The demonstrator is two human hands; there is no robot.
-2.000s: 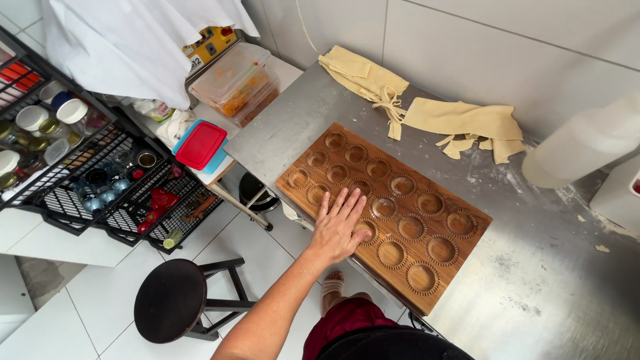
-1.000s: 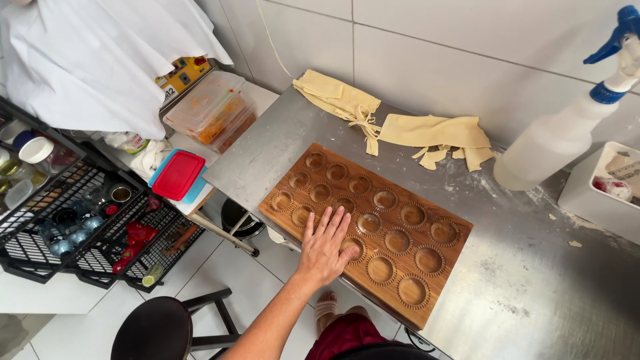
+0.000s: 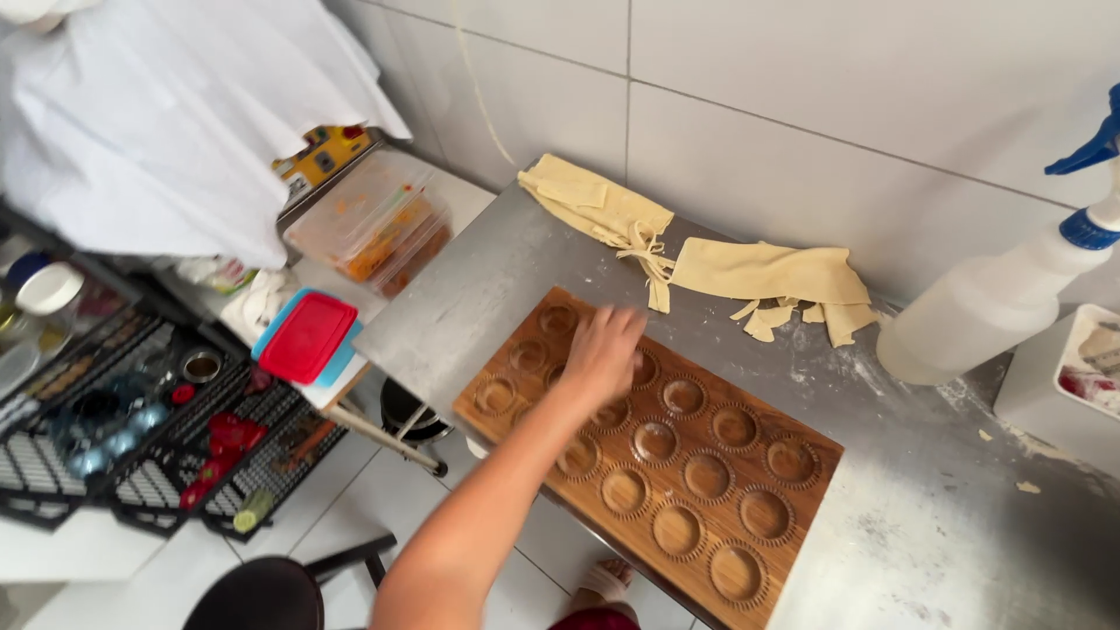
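My left hand [image 3: 605, 354], slightly blurred, is over the far left part of a wooden mould board [image 3: 722, 455], its fingers bent toward the board's far edge. No object shows in it; whether the fingertips touch the wood is unclear. The board has rows of round cavities with ridged rims and lies on a metal worktop [image 3: 446, 280]. Behind it, along the wall, are a folded dough sheet [image 3: 595, 199] with a tangle of dough strips [image 3: 647, 254] and another dough sheet [image 3: 761, 269] with torn scraps [image 3: 770, 319]. My right hand is not in view.
A spray bottle [image 3: 971, 302] and a white container [image 3: 1063, 376] stand at the right. To the left are plastic food boxes [image 3: 376, 227], a red lid [image 3: 309, 337], a white cloth [image 3: 184, 122], black crates [image 3: 131, 437] and a dark stool [image 3: 254, 599].
My left hand has moved from resting flat near the board's near edge to its far left part, and its fingers are now bent. The board and dough sheets have stayed in place.
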